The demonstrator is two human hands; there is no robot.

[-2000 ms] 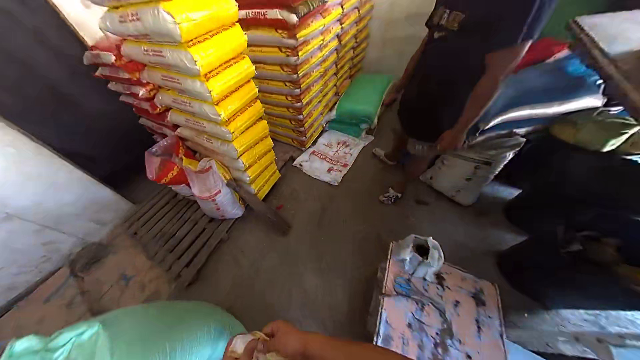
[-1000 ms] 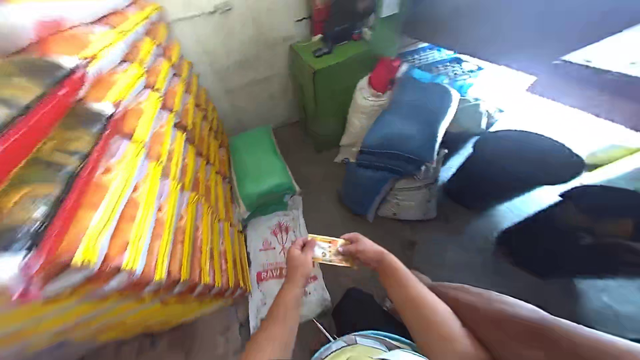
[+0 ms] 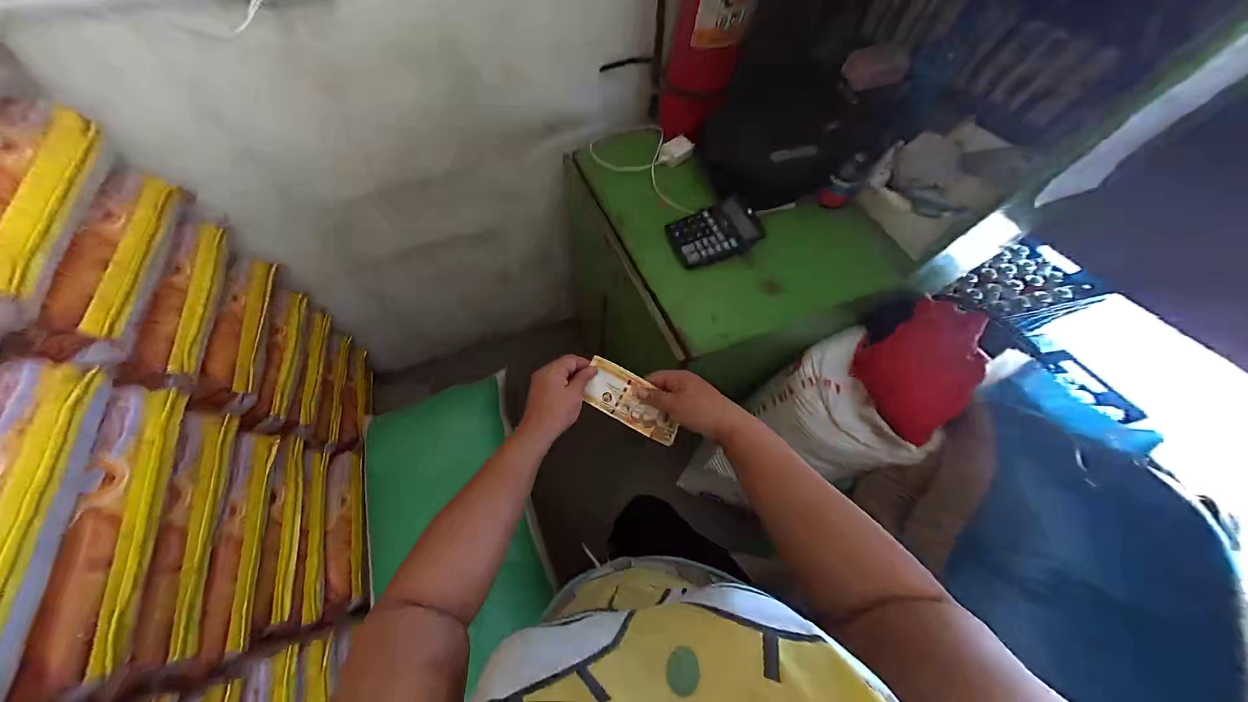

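Observation:
A yellow-orange banknote [image 3: 632, 400] is stretched between my two hands in front of my body. My left hand [image 3: 559, 395] pinches its left end. My right hand [image 3: 690, 402] grips the other end, the thumb lying on its face. Beyond the hands is a green cabinet [image 3: 780, 283] with a black desk calculator [image 3: 715, 232] on top. Below and left of my left hand lies a green sack [image 3: 439, 468].
Stacked printed sacks with yellow edges [image 3: 205, 390] rise on the left. A white woven sack with red cloth [image 3: 838, 400] stands at the right, beside a large blue sack [image 3: 1092, 546]. A fire extinguisher [image 3: 700, 63] and a white cable [image 3: 624, 168] are near the wall.
Two seconds ago one hand was at a green sack's tied end; a second ago both hands held the banknote, as now. The view has swung toward the green cabinet.

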